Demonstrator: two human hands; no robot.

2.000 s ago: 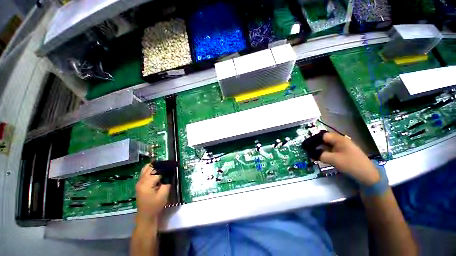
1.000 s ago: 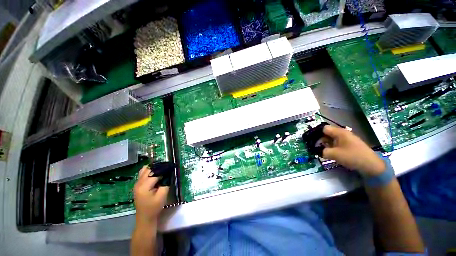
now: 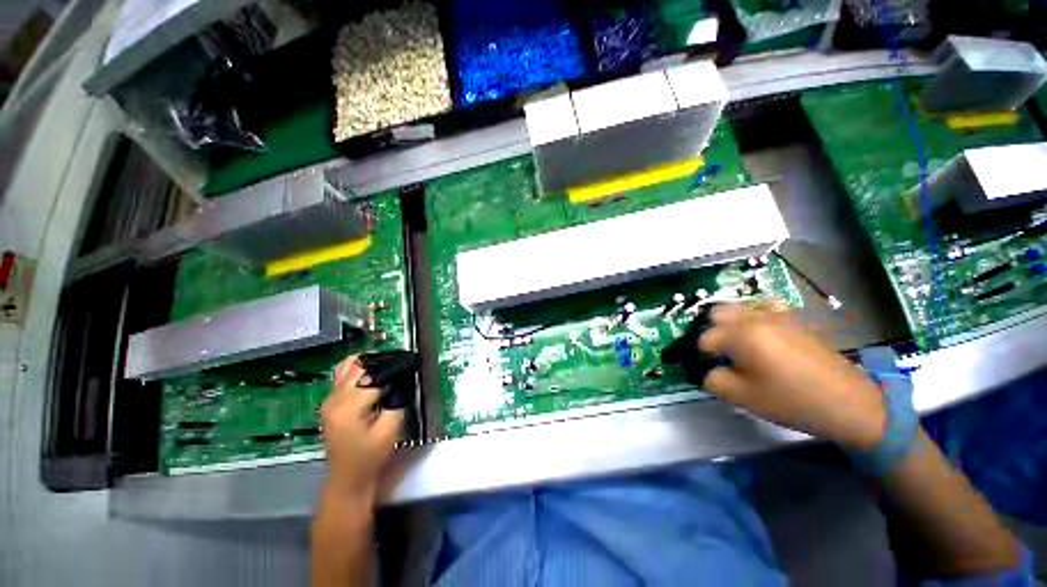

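A large green circuit board point(image 3: 551, 384) lies in front of me, with a long silver-white heat sink bar point(image 3: 620, 250) across it and a finned heat sink point(image 3: 626, 128) at its rear above a yellow strip point(image 3: 635, 181). My right hand point(image 3: 781, 365), with black finger cots and a blue-grey wrist strap point(image 3: 893, 413), is over the board's right front part. Its fingertips are bent down, and what they hold, if anything, is hidden. My left hand point(image 3: 370, 413), also with black finger cots, rests at the gap between this board and the left board point(image 3: 230, 430). Its fingers are curled.
Bins of cream parts point(image 3: 393, 71), bright blue parts point(image 3: 517, 48) and dark blue-purple parts point(image 3: 623, 40) stand behind. Another board point(image 3: 855, 149) lies right, with a blue coiled cord point(image 3: 922, 172) in front of it. A silver rail point(image 3: 551, 447) runs along the front.
My right hand has moved left and inward over the board from its right edge. My left hand stays by the gap. The whole view has shifted slightly.
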